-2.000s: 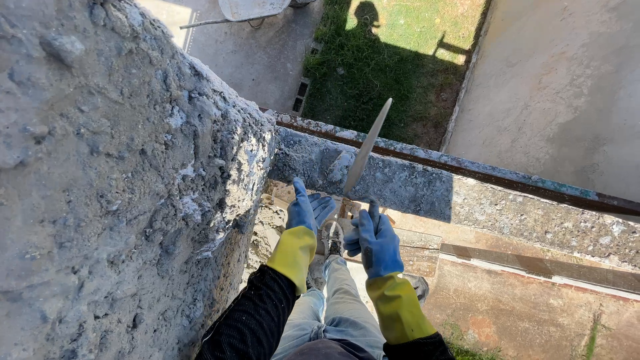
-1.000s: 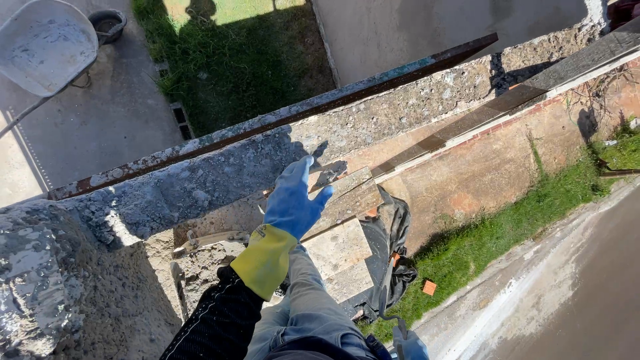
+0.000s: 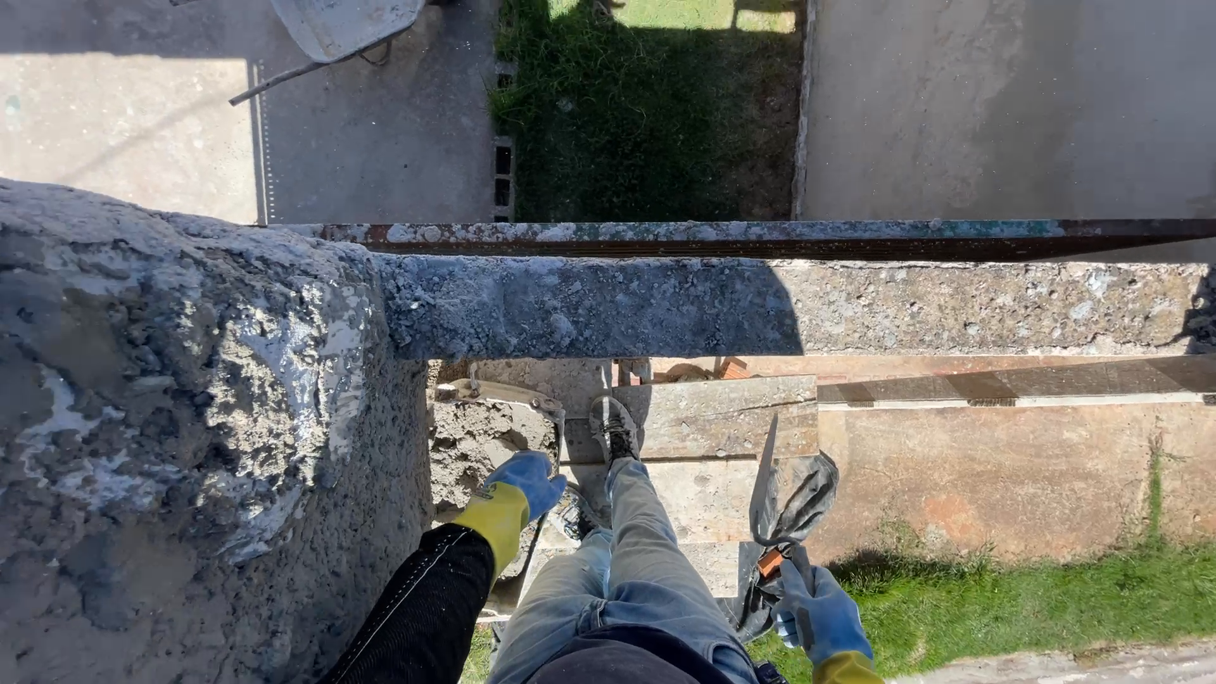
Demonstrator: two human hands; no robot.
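Note:
My left hand (image 3: 534, 483), in a blue and yellow rubber glove, is over the right side of a container of wet mortar (image 3: 480, 442). Its fingers look bent; whether they hold anything cannot be told. My right hand (image 3: 819, 608), gloved the same way, grips the handle of a trowel at the lower right. The trowel's blade (image 3: 763, 475) points up the view, seen nearly edge-on beside black plastic sheeting (image 3: 806, 499). A rough, mortar-covered column (image 3: 190, 427) fills the left, joined to a narrow concrete wall top (image 3: 589, 304) crossing the view.
My shoes stand on wooden planks (image 3: 722, 418) of a raised platform. Beyond the wall top runs a rusty metal beam (image 3: 665, 237). Far below lie a wheelbarrow (image 3: 347, 24), grass (image 3: 646, 123) and concrete paving. A grass strip (image 3: 1026, 598) lies at the lower right.
Two seconds ago both hands were close together near the wall, with the trowel upright; now they are wide apart. Since one second ago my left hand has lowered toward the mortar. The view has turned.

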